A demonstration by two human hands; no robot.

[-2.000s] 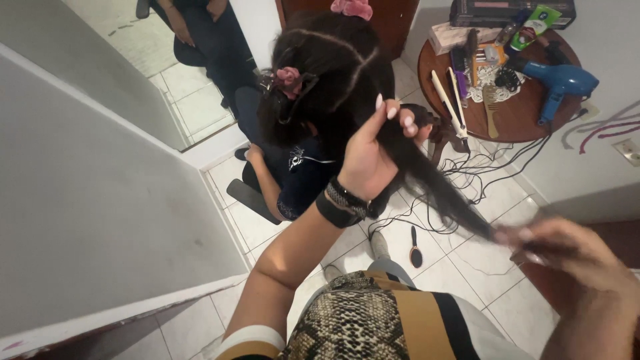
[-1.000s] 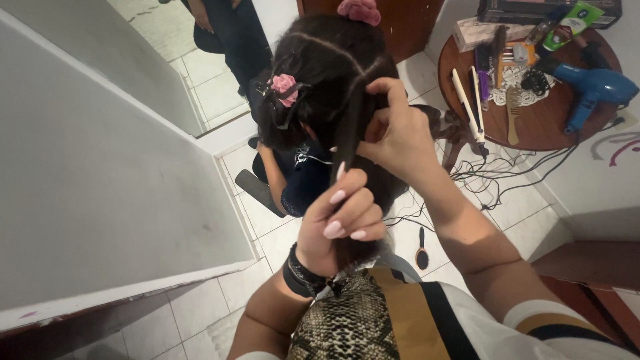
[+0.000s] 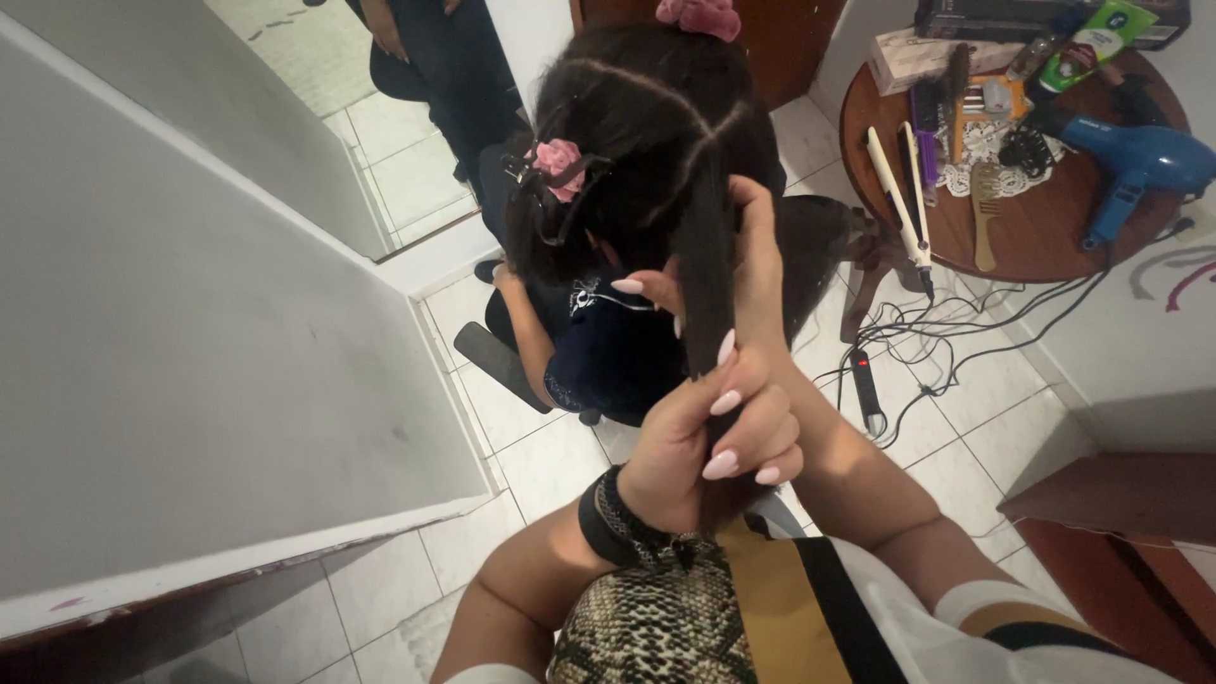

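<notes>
A seated person's dark hair (image 3: 627, 133) is parted in lines, with a pink scrunchie (image 3: 700, 17) at the top and a pink flower-like hair tie (image 3: 558, 169) on the left side. My left hand (image 3: 727, 432) is closed around the lower part of a straight hair section (image 3: 705, 275). Higher up, near the head, my right hand (image 3: 755, 256) is at the same section, thumb on its left side and fingers behind and to the right. Whether those fingers pinch the hair is partly hidden. Black bands circle my left wrist.
On the round wooden table (image 3: 1026, 261) at right lie a flat iron (image 3: 898, 195), a blue hair dryer (image 3: 1140, 157), a wooden comb (image 3: 985, 218), brushes and a green tube (image 3: 1092, 47). Cables (image 3: 950, 332) and a power strip (image 3: 865, 391) are on the tiled floor. A grey wall (image 3: 190, 313) stands left.
Two seconds ago my right hand held the far end of a stretched section out to the right; now it is near the head. My left hand has moved down along the hair.
</notes>
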